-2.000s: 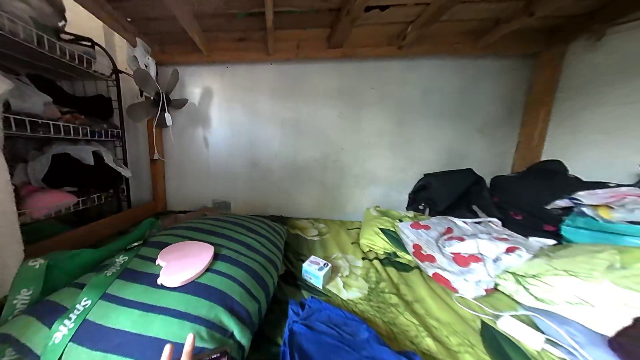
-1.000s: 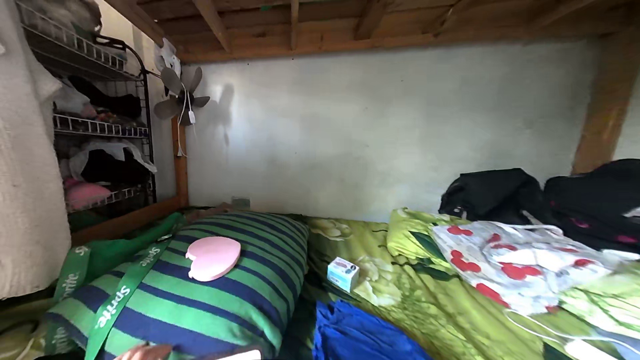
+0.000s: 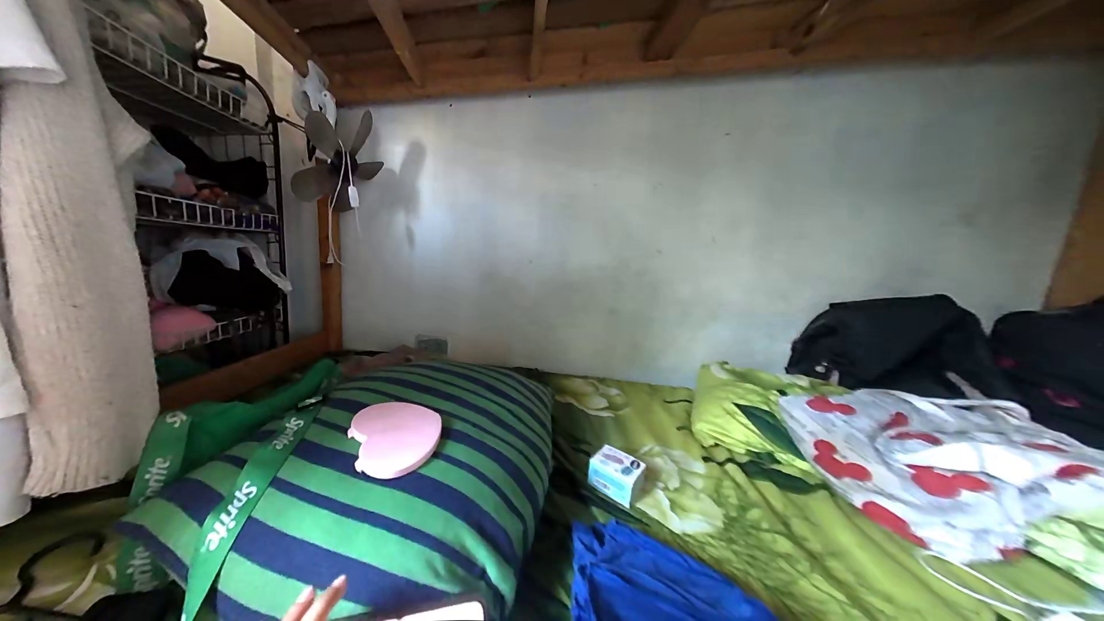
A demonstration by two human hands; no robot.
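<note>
At the bottom edge, two fingertips of what looks like my left hand show over a green and navy striped pillow. Beside them lies the lit edge of a flat object, perhaps a phone; whether the hand holds it is hidden. A pink heart-shaped case rests on the pillow, to the right of a green Sprite lanyard strap. My right hand is out of view. A small white and blue box sits on the green floral bedsheet, behind a blue cloth.
A pale knitted garment hangs at left before a wire shelf rack with clothes. A small fan is mounted by the bed post. Black bags and a white cloth with red shapes lie at right. Wooden slats run overhead.
The view has turned left, bringing the hanging garment in. The fingertips at the bottom edge have shifted slightly. The pink case and the small box stay in place.
</note>
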